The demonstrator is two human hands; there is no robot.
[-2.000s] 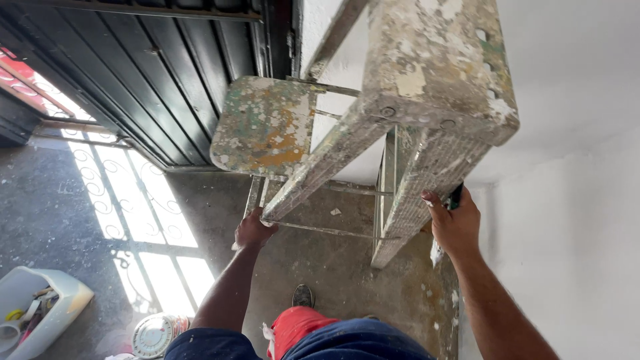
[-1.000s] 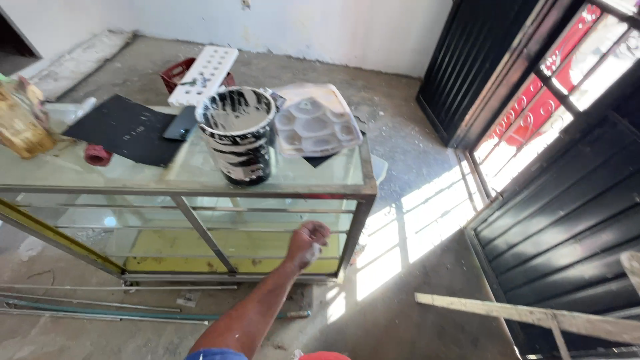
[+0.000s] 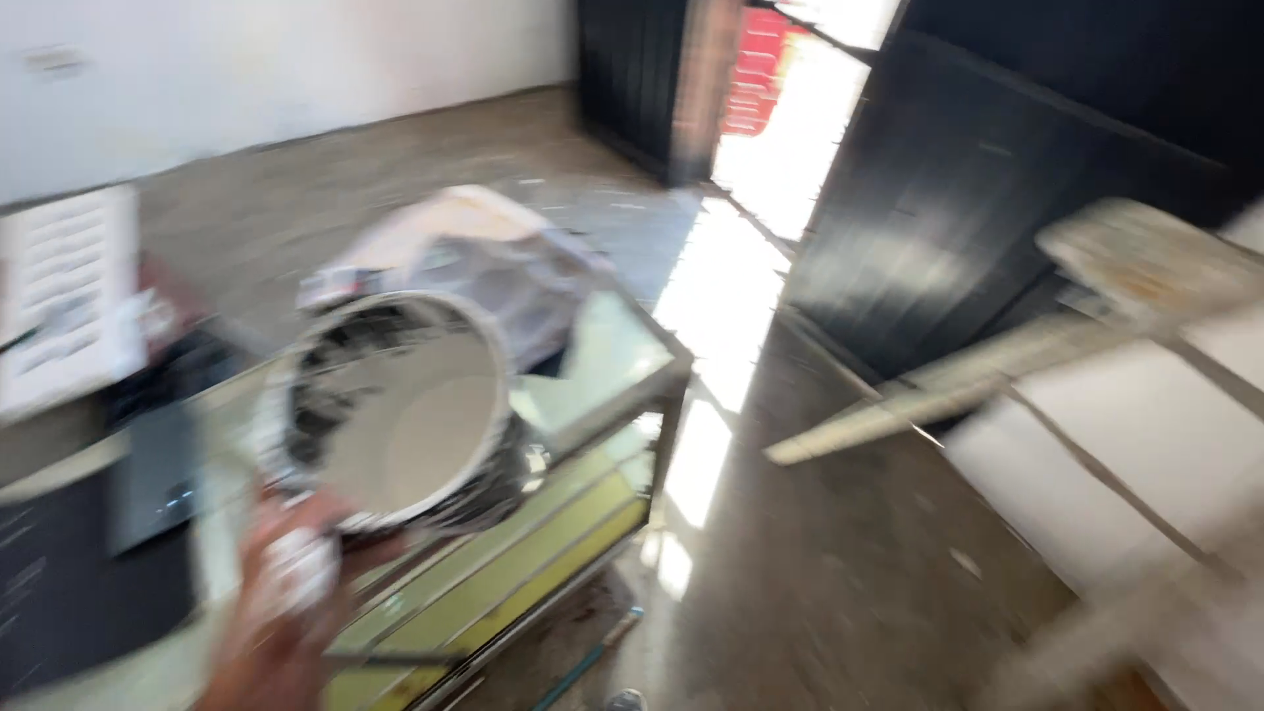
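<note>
A paint bucket point(image 3: 405, 425), smeared black and white outside and pale inside, is at the near side of a glass display case point(image 3: 642, 390). My left hand point(image 3: 296, 563), blurred and marked with white paint, grips the bucket at its near left rim. Whether the bucket rests on the glass or is lifted, I cannot tell. Behind it lies a pale moulded tray point(image 3: 504, 281) on the case top. My right hand is out of view. To the right stands the paint-spattered stepladder point(image 3: 938, 390), strongly blurred.
A dark flat sheet point(image 3: 79, 583) and a dark flat object point(image 3: 156, 479) lie on the case at left. A white slotted panel point(image 3: 69, 296) stands beyond. Black metal doors point(image 3: 948, 188) flank a sunlit opening. A thin teal rod point(image 3: 592, 657) is on the floor.
My left hand has moved from in front of the case up to the bucket and taken hold of it. Two seconds ago both hands were on the stepladder. The view has swung considerably.
</note>
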